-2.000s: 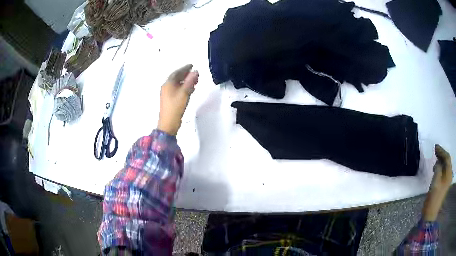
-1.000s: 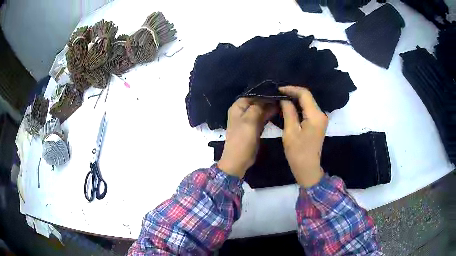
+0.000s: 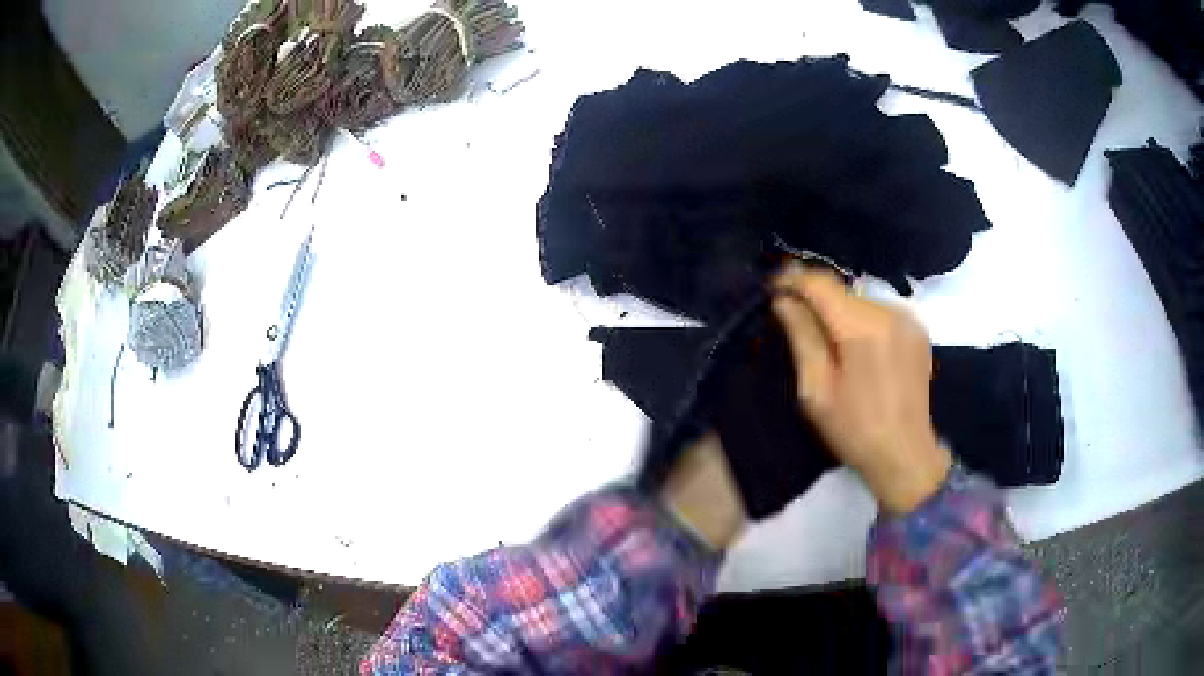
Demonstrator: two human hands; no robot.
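A black garment piece (image 3: 753, 423) hangs from my right hand (image 3: 858, 376), whose fingertips pinch its upper edge. My left hand (image 3: 706, 491) is blurred and mostly covered by this cloth; its fingers are hidden, so its hold cannot be told. A pale thread or stitched line shows by the right fingertips. Behind the hands lies a ragged-edged stack of black cut pieces (image 3: 739, 165). Another black piece lies flat below the stack, with a straight hemmed end (image 3: 1039, 412) at right; the hands and held cloth cover its middle.
Fabric shears (image 3: 268, 420) lie at left on the white table (image 3: 409, 396). Brown tied bundles (image 3: 297, 86) and a grey-white bundle (image 3: 165, 326) are at upper left. A dark wedge-shaped panel (image 3: 1052, 99) and dark strips (image 3: 1162, 238) are at right.
Both hands came together at the stack and took up a black piece. It has since been drawn towards me, now covering my left hand. The view has also shifted.
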